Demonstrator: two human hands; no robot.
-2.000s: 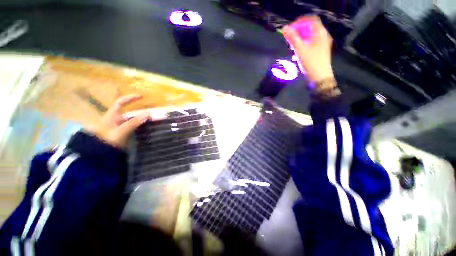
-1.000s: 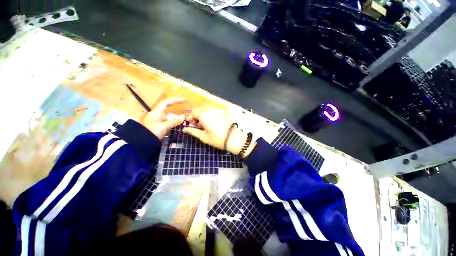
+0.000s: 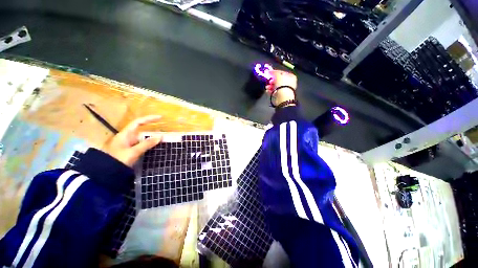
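Observation:
A sticker sheet (image 3: pixel 181 170) with a pale grid of small black squares lies on the bench, with gaps along its top edge. My left hand (image 3: pixel 131 142) rests at its upper left corner, fingers apart. My right hand (image 3: pixel 283 82) reaches over the belt and its fingertips meet the glowing purple light ring (image 3: pixel 262 71) of a black cylindrical unit (image 3: pixel 255 88). Whether it grips the unit or holds a small pad cannot be made out. A second sticker sheet (image 3: pixel 238 225) lies partly under my right sleeve, and another is partly under my left sleeve.
A second lit unit (image 3: pixel 326 121) lies or stands on the dark belt (image 3: pixel 131 52) to the right. A thin dark pointed stick (image 3: pixel 100 118) lies on the brown bench area. A perforated metal strip (image 3: pixel 14 39) is at far left. A dark part (image 3: pixel 403 194) sits on the right bench section.
My right hand has moved from the sticker sheet, where it was beside my left hand, out to the unit on the belt. My left hand remains at the sheet's corner.

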